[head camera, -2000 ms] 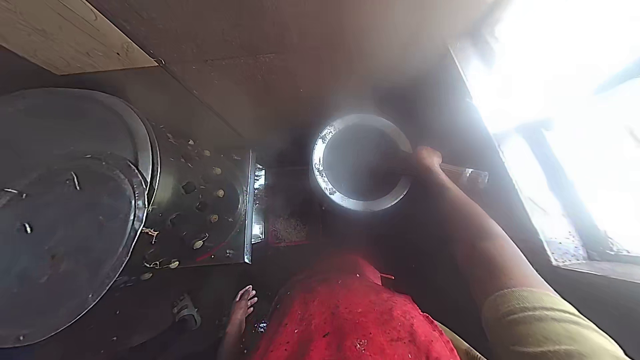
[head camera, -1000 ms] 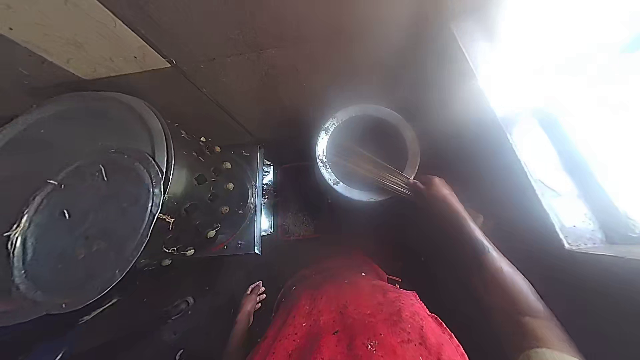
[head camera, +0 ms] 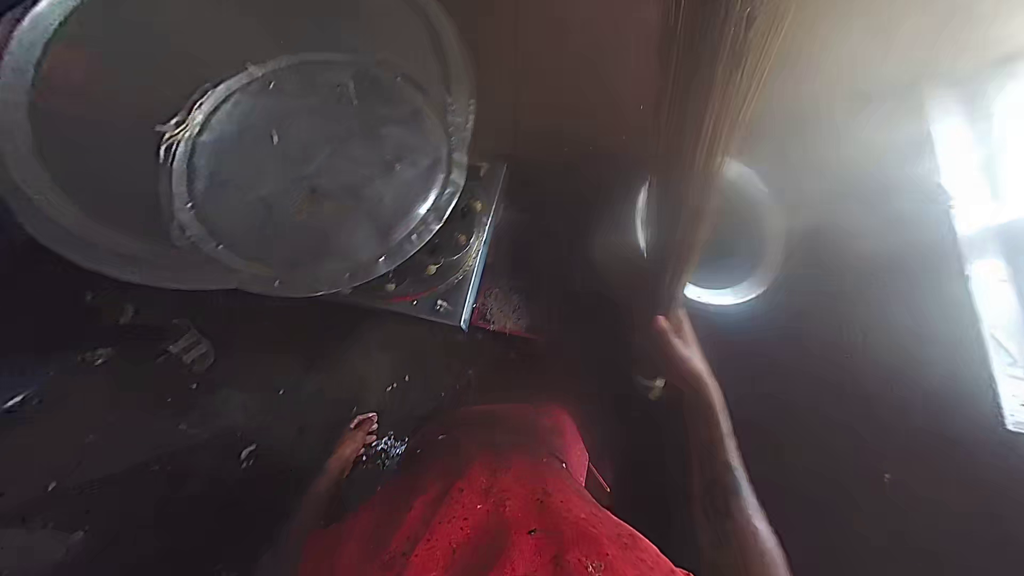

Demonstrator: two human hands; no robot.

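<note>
My right hand (head camera: pixel 680 356) is closed around the lower end of a bundle of long thin sticks (head camera: pixel 720 96). The bundle points up the view, blurred, and crosses in front of a round metal vessel (head camera: pixel 724 296) with a bright rim. Haze hides much of the inside of that vessel. Low on the left, my left hand (head camera: pixel 360 436) hangs beside my red garment (head camera: pixel 504 488), with no object visible in it. Pale bits lie in view just beside its fingers.
At the upper left, a smaller round metal tray (head camera: pixel 312 176) overlaps a large round metal pan (head camera: pixel 120 268). Partly under them is a flat metal-edged surface (head camera: pixel 480 272) with small yellowish pieces. A bright window-like opening (head camera: pixel 992 184) is on the right. Small scraps lie at lower left.
The sticks, which slanted into the round vessel one second ago, now point up across the view. My right hand has moved from the vessel's right side to below it. The view has swung left.
</note>
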